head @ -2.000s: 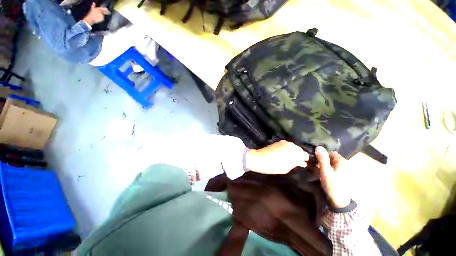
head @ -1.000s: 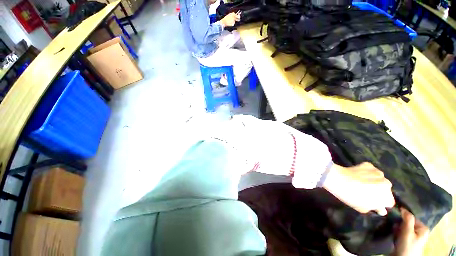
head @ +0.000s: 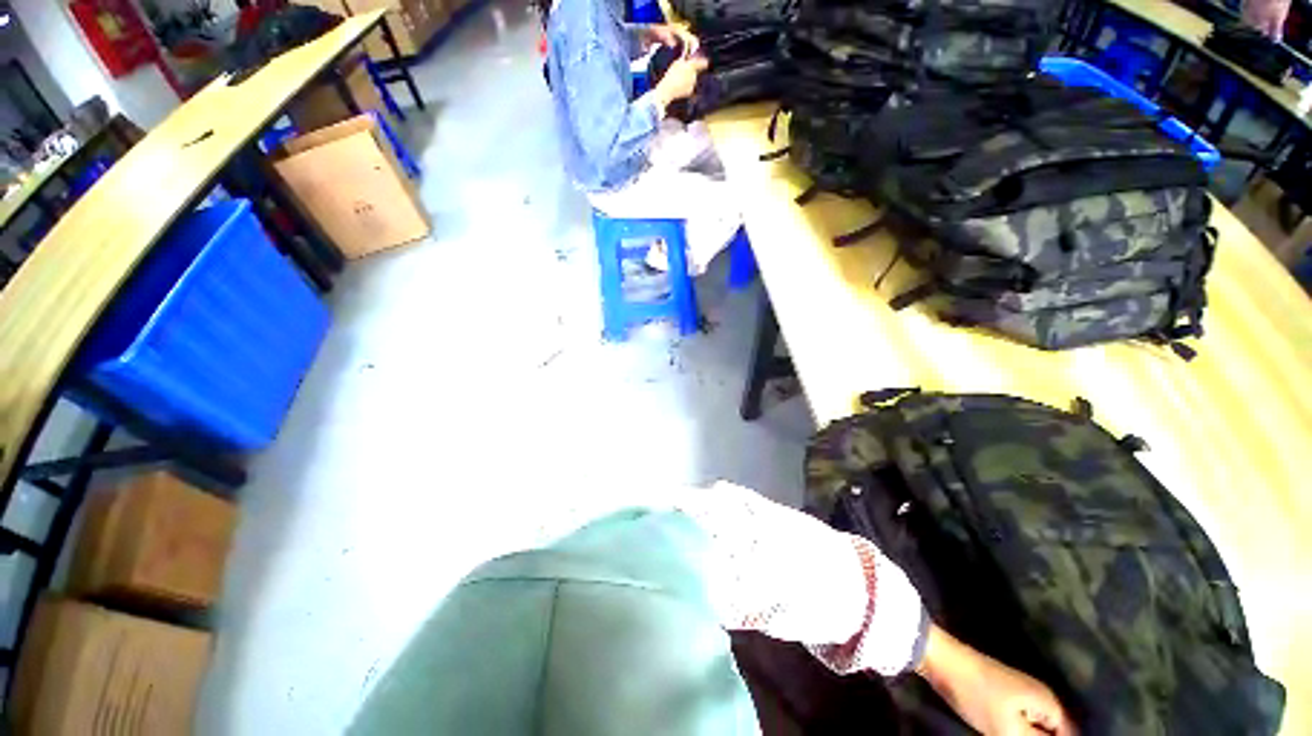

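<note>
A camouflage backpack [head: 1108, 546] lies on the yellow table at the lower right, front panel up, its lower part cut off by the picture's bottom edge. Its black side panel with a dark zipper line faces my body. My left hand [head: 1007, 702], in a pale checked sleeve, is at the near side of the backpack by the bottom edge. Its fingers are curled and partly cut off, so what they hold cannot be told. My right hand is out of the picture.
More camouflage backpacks [head: 1065, 216] are piled farther along the table [head: 1252, 345]. A person in a blue denim jacket [head: 597, 108] sits on a blue stool [head: 643, 273]. At left are another table [head: 115, 230], a blue bin [head: 230, 338] and cardboard boxes [head: 151, 554].
The view has turned left and up, so the backpack and my left hand appear lower. My right hand, at the bag's edge beside my left before, has left the picture.
</note>
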